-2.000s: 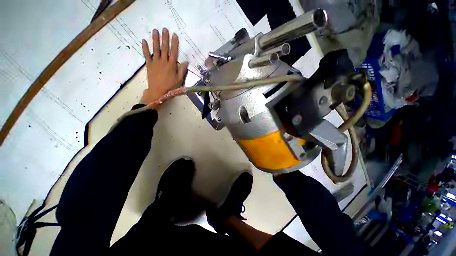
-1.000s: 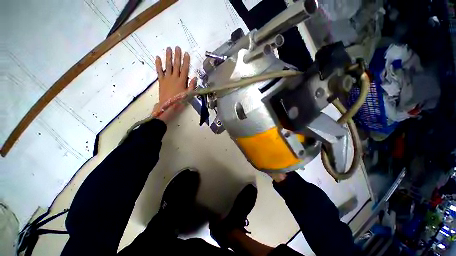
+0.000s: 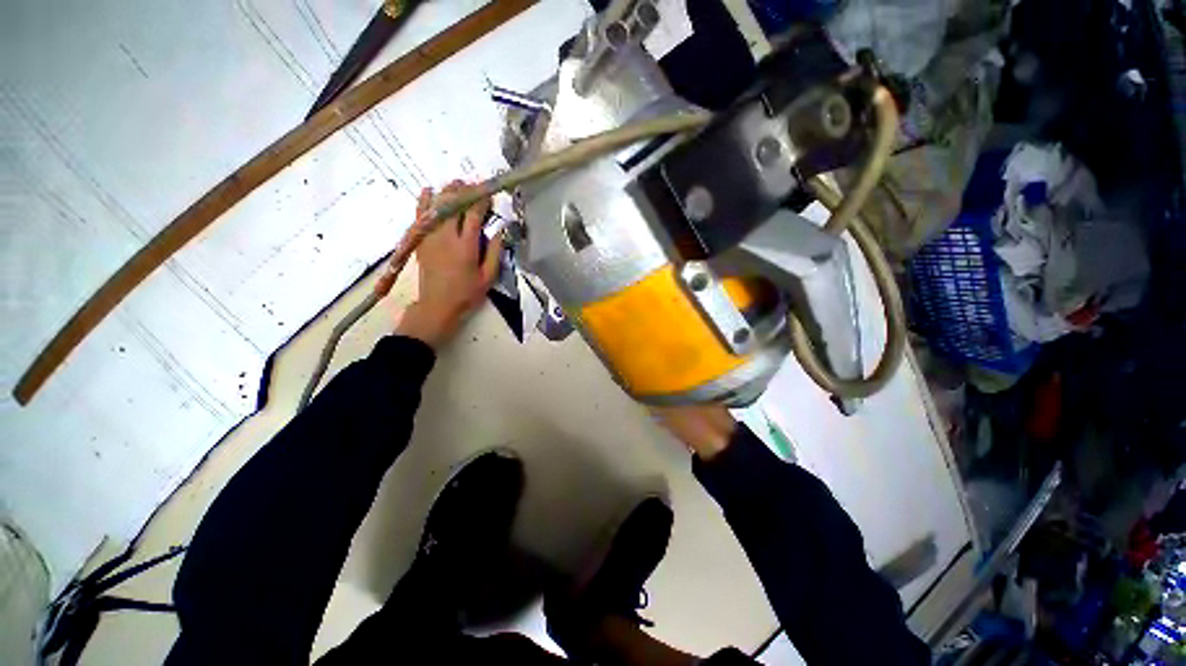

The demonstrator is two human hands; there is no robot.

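Observation:
The straight-knife cutting machine (image 3: 650, 286) stands tilted in view, with a silver motor and yellow-orange band. My right hand (image 3: 698, 426) is at the motor's lower side, its fingers hidden behind the machine; it moves together with the machine. My left hand (image 3: 453, 264) lies at the cut edge of the paper marker (image 3: 117, 195), left of the machine, fingers bent and partly behind the power cord (image 3: 390, 271). It holds nothing that I can see. The blade and base plate are mostly hidden. The dark fabric lay shows as a thin edge under the paper.
A curved brown wooden strip (image 3: 234, 191) and part of dark shears (image 3: 362, 59) lie on the paper. A green tool (image 3: 780, 441) and dark grey block (image 3: 907, 561) are right of my right arm. A blue basket (image 3: 965, 297) with cloth stands beyond the cream table (image 3: 592, 436).
The machine and my right hand have moved left and up in view. My left hand's spread fingers are now bent and closer to the machine. The green tool has come into view.

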